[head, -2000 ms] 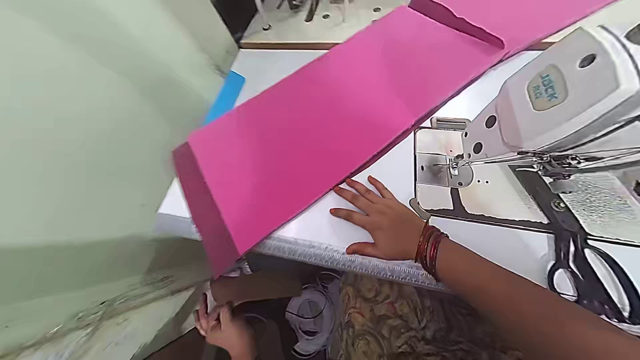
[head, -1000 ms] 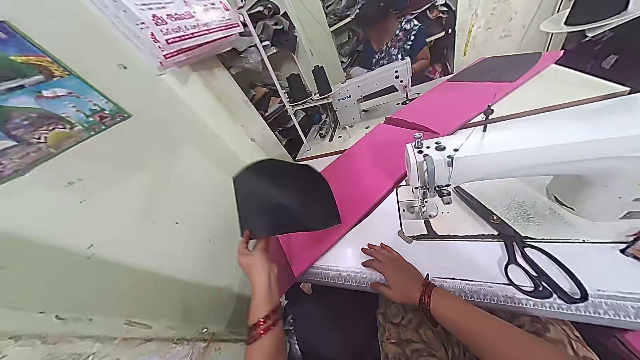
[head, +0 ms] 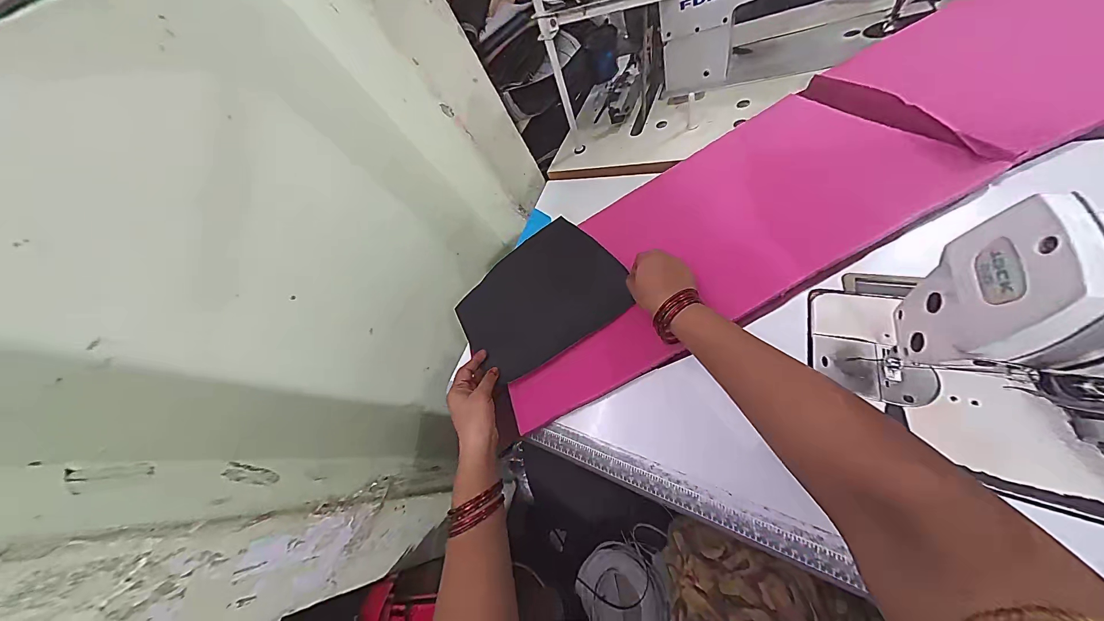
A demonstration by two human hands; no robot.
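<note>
A black sheet piece [head: 543, 297] with a curved edge lies over the left end of a long pink sheet [head: 733, 216] on the white sewing table [head: 673, 431]. My left hand [head: 473, 392] pinches the black piece at its lower left edge, fingers on top. At its right corner my right hand [head: 660, 280] grips the edge between bent fingers, above the pink sheet. The pink sheet has a raised fold farther to the right. Both wrists wear red bangles.
A sewing machine [head: 1018, 276] stands on the table at right. Pale green wall [head: 216, 259] borders the left side. Another machine [head: 699, 43] is behind. A ruler strip [head: 690, 504] runs along the front edge, and a blue piece [head: 534, 226] shows beside the black one.
The black piece, held up in my left hand one second ago, now lies over the pink sheet's end. My right hand has moved from the table to its right corner. The view has tilted down.
</note>
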